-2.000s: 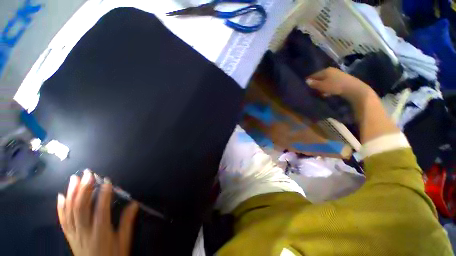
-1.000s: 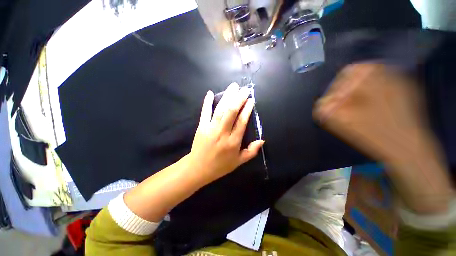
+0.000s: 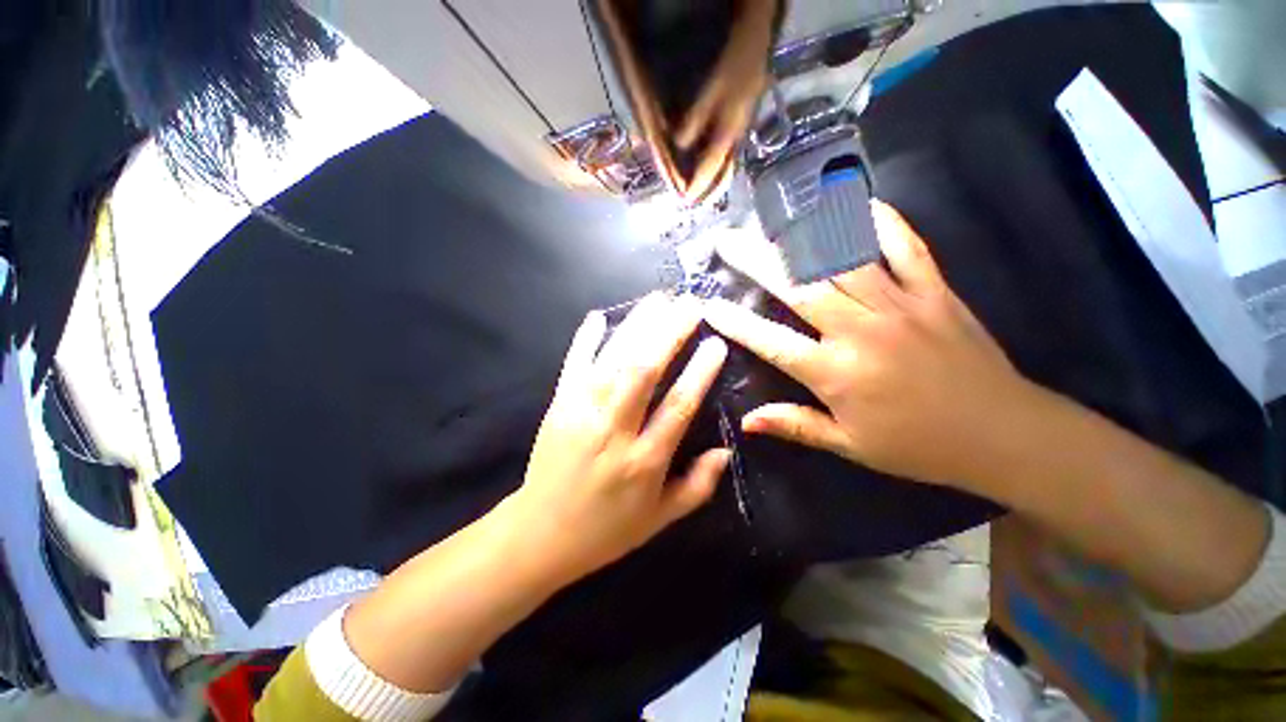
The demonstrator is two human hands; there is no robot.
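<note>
A large black garment panel point(image 3: 353, 353) lies flat across the sewing-machine table. A short narrow shiny line point(image 3: 736, 459) runs in it towards me from the needle area. My left hand point(image 3: 614, 437) lies flat on the panel left of this line, fingertips near the presser foot point(image 3: 695, 271). My right hand point(image 3: 903, 367) lies on the panel right of the line, its index fingertip close to my left fingertips. The grey ribbed attachment point(image 3: 821, 219) hides part of my right fingers. Small dark cloth shows between the hands; its edges are unclear.
The white machine head point(image 3: 494, 71) is overhead. A blue-grey thread bundle point(image 3: 212, 71) hangs upper left. Pale and black cut pieces point(image 3: 106, 437) lie at the left. A white strip point(image 3: 1156, 226) lies at the right. White cloth point(image 3: 903, 607) and a blue-marked cardboard box point(image 3: 1072, 635) are below the table edge.
My right hand, blurred at the right a second ago, now rests on the panel beside the needle. My left hand stays near the foot. The view has turned from the scissors and crate back to the machine.
</note>
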